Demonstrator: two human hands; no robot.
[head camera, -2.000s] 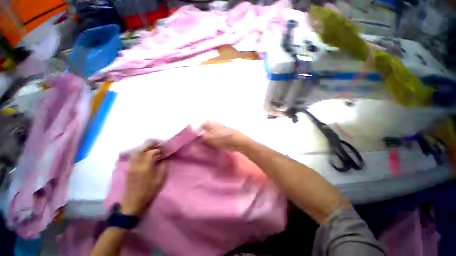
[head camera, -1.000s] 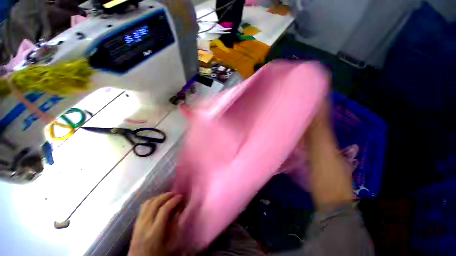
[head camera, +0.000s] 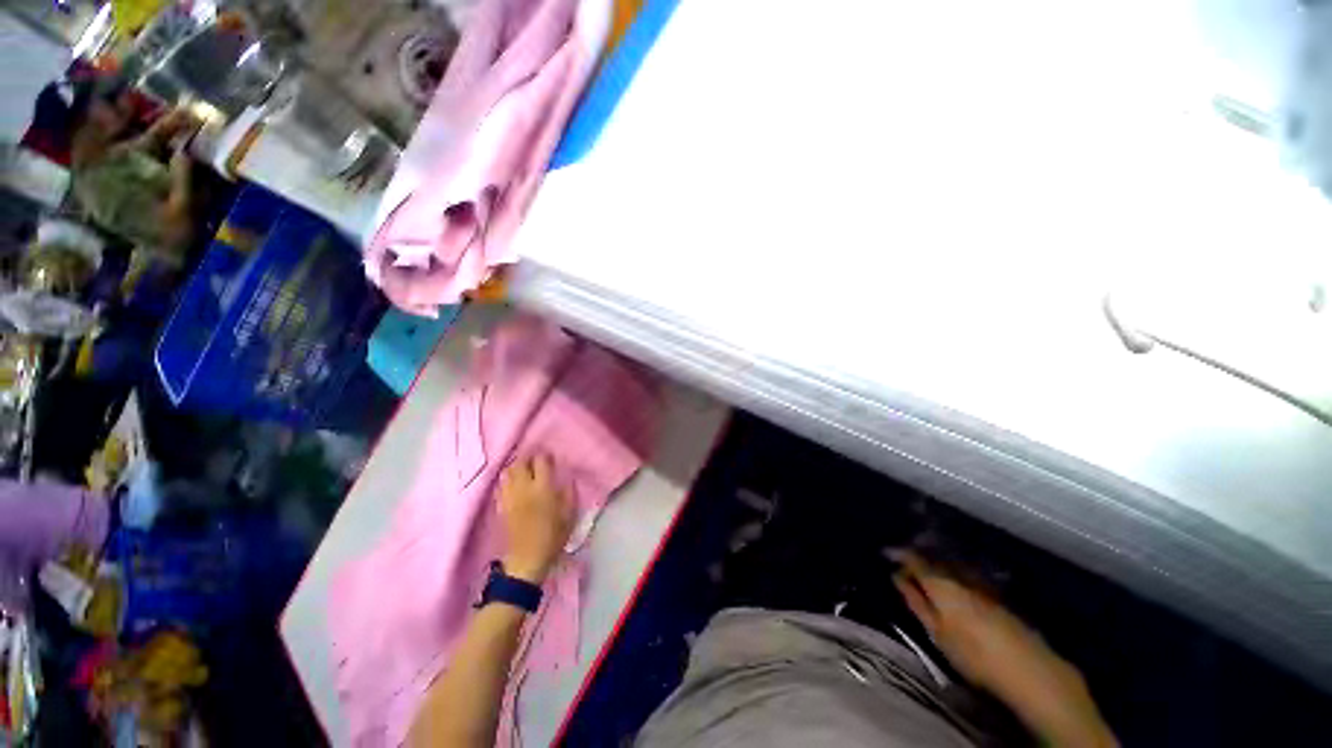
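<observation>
Pink cut pieces (head camera: 424, 541) lie overlapped on a pale lower board (head camera: 329, 585) with a red edge, left of my lap. My left hand (head camera: 535, 512), with a dark band on the wrist, is on top of them, fingers bent against the cloth; whether it pinches a layer cannot be told. My right hand (head camera: 942, 607) is low at the right, beside my lap and below the table's front edge. It is slightly blurred, its fingers look loosely apart, and no cloth shows in it.
The white machine table (head camera: 877, 190) has a layered grey front edge and a blue strip (head camera: 617, 85). A rolled pink bundle (head camera: 490, 146) hangs at its left edge. A small tab (head camera: 1128, 325) sits at a dark line's end. A blue crate (head camera: 263, 307) and people stand farther left.
The view has swung left, away from the machine head and shears. The pink piece held up at the right is out of my right hand. My left hand has moved onto the lower board's pieces.
</observation>
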